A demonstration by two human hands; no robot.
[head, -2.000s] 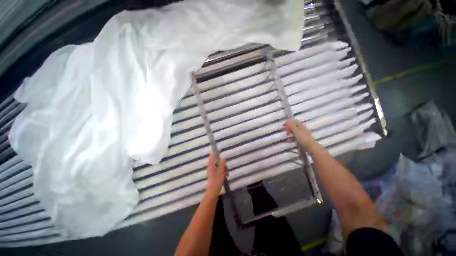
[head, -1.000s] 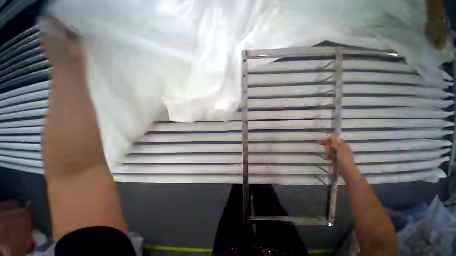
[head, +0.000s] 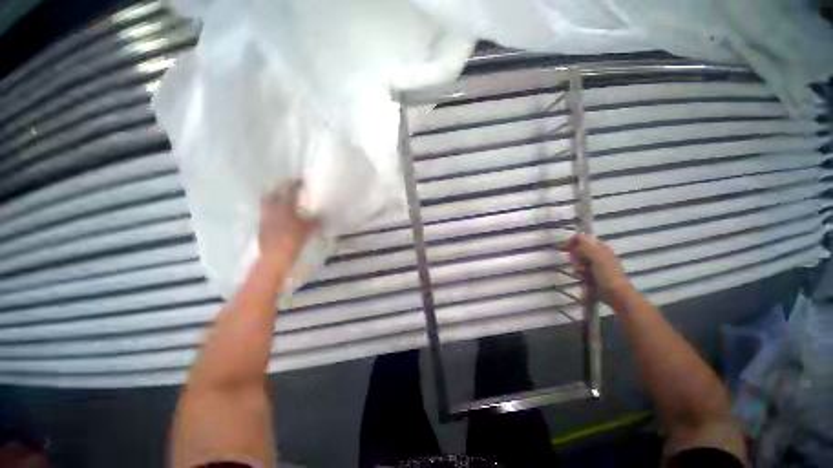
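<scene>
The rectangular metal frame (head: 422, 265) lies across the tubes covered in white fabric (head: 498, 224), its near end sticking out past the rack's near edge. My right hand (head: 586, 260) grips the frame's right bar about midway. My left hand (head: 288, 219) is on the loose white cloth (head: 237, 119), left of the frame, with its fingers at the cloth's folds; whether they pinch it is blurred. The loose cloth bunches over the far left and runs along the far side past the frame's far end.
Bare shiny tubes (head: 137, 32) show at the far left. Bagged material (head: 785, 366) lies at the lower right beyond the rack. A yellow floor line (head: 607, 427) crosses the grey floor below the rack.
My left hand has moved from the far left back toward the middle, and the loose cloth there has gathered inward. My right hand stays on the frame. The hand at the upper right is gone.
</scene>
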